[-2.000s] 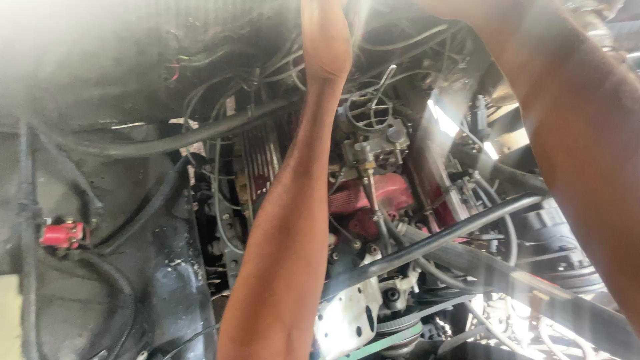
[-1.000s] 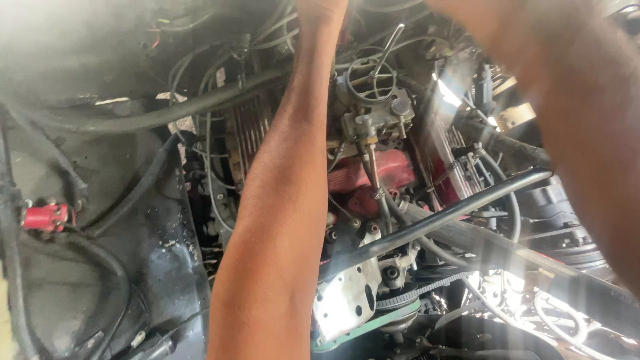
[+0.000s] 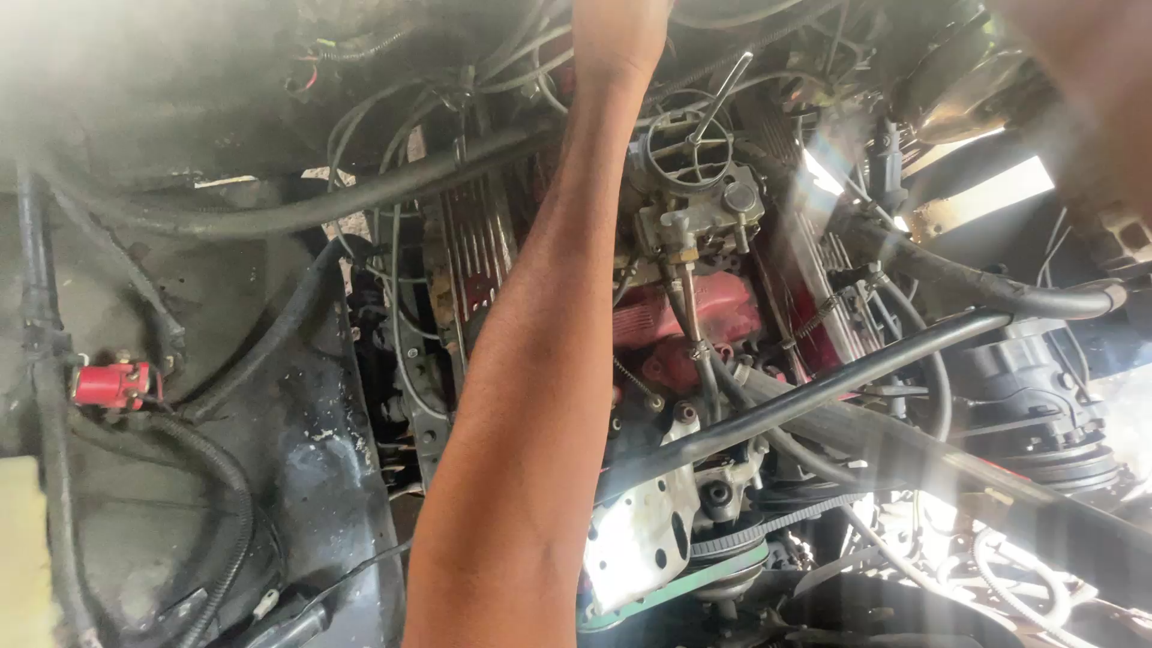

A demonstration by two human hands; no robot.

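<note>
My left forearm reaches up across an engine bay, and my left hand [image 3: 623, 36] is cut off at the top edge, so its fingers and anything in them are hidden. Just right of the wrist sits a carburetor [image 3: 697, 202] with an open round top and a metal rod rising from it. Below it is a red-painted intake manifold [image 3: 693, 310]. Ribbed valve covers, one left of the forearm [image 3: 477, 247] and one at right [image 3: 819, 297], flank these parts. My right arm is a blur in the upper right corner, with its hand out of view.
A black bar [image 3: 810, 400] slants across the engine front. Below it are a toothed belt [image 3: 778, 526] and a green belt [image 3: 675, 589]. A pulley-driven unit [image 3: 1026, 396] is at right. The left inner panel carries a red solenoid [image 3: 112, 385] and thick cables; a black hose [image 3: 315, 211] crosses above.
My right arm has moved toward the upper right corner, uncovering the pulley-driven unit and more of the right side. My left forearm still reaches up across the engine.
</note>
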